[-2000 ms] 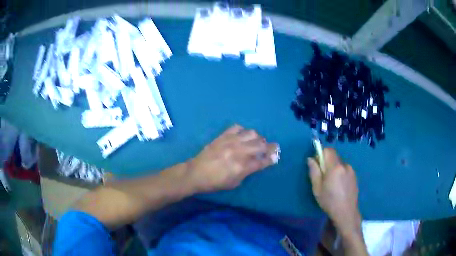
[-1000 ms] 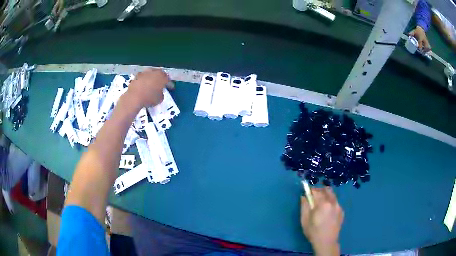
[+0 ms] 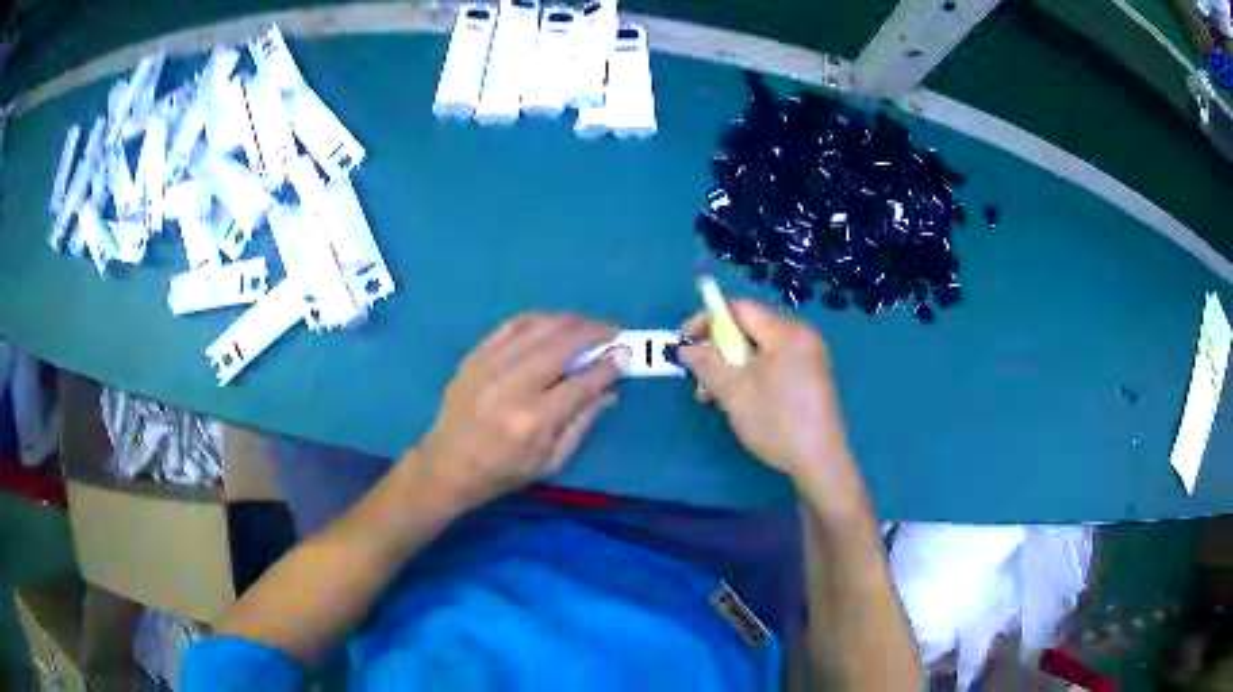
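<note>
A white plastic housing with dark openings lies crosswise between my hands at the middle of the bench. My left hand grips its left end. My right hand holds a hand tool with a pale yellow handle, its tip pointing up and away. The right fingertips are at the housing's right end, with a small dark piece between them, partly hidden. A loose heap of white housings lies at the left. Several housings stand side by side at the far edge. A pile of black inserts lies right of centre.
A pale rail with an upright runs along the far edge. A long white strip lies at the far right. A brown carton holding white pieces is below left. Crumpled white bags are below right.
My left hand has come back from the housing heap with a housing. My right hand has moved from the black pile's near edge to that housing. The view has tilted down.
</note>
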